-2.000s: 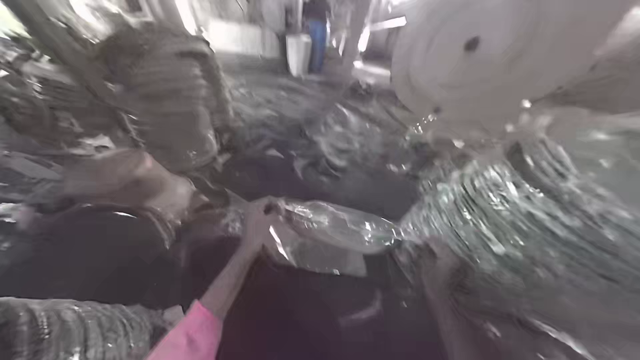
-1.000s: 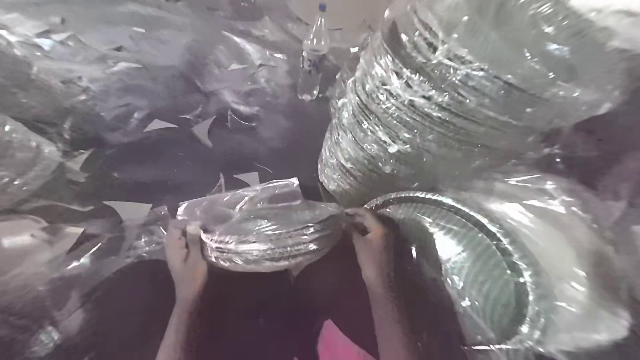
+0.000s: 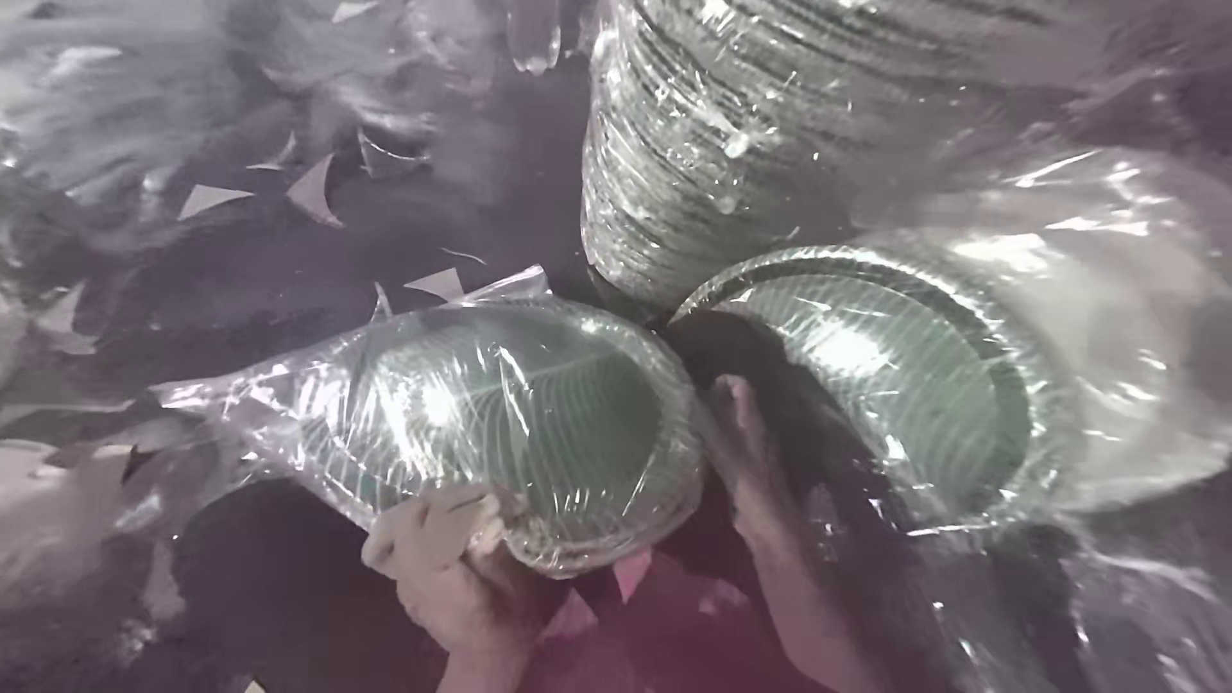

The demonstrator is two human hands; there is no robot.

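Observation:
A clear plastic bag holding green leaf-patterned plates (image 3: 577, 414) is tilted toward the camera, its loose end trailing to the left. My left hand (image 3: 448, 553) grips the bag's lower edge with bent fingers. On the right side of the bagged plates, my right hand (image 3: 736, 433) is close against the rim; whether its fingers grip the plastic is not plain. Just right of that hand lies another green plate in clear plastic (image 3: 895, 385). Behind them rises a tall stack of plastic-wrapped plates (image 3: 693, 164).
Cut paper scraps (image 3: 316, 192) lie scattered on the dark surface at the upper left. The lower part of a clear plastic bottle (image 3: 534, 38) shows at the top. Loose clear plastic film (image 3: 1136, 318) spreads at the far right.
The bagged plates were seen edge-on between both hands one second ago; now their green face shows. My left hand has moved from the left end to the lower edge.

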